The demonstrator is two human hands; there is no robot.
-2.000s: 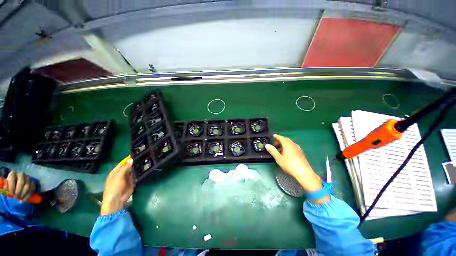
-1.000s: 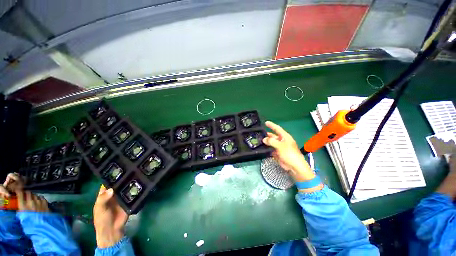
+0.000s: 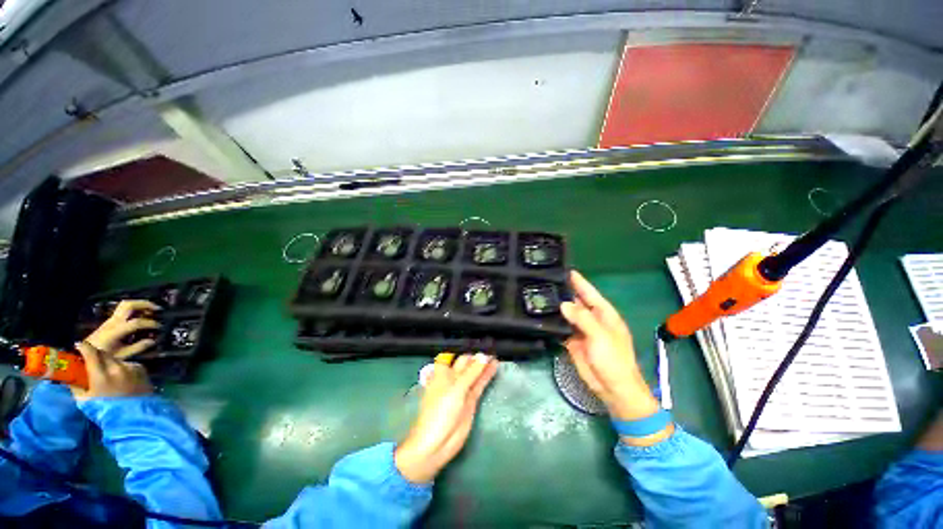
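Note:
A black foam parts tray (image 3: 404, 265), with two rows of five pockets holding small dark modules with pale green-grey centres, lies on top of another black tray (image 3: 352, 339) whose front edge shows below it. My left hand (image 3: 447, 418) is at the front edge of the stack, with a short yellow piece (image 3: 445, 359) at its fingertips. My right hand (image 3: 608, 351), with a blue wrist band, grips the right end of the upper tray. A round dimpled screw tray (image 3: 575, 384) is partly hidden by my right hand.
An orange electric screwdriver (image 3: 724, 298) hangs at right over stacked record sheets (image 3: 817, 362). A thin white tool (image 3: 664, 374) lies beside them. At left a neighbour's hands (image 3: 114, 356) hold another orange driver (image 3: 54, 366) by a black tray (image 3: 196, 310). A metal rail (image 3: 414, 178) runs behind.
The tilted tray at left has moved right and down onto the other tray, roughly lined up with it. My left hand has moved right to the stack's front edge. My right hand stays at the right end.

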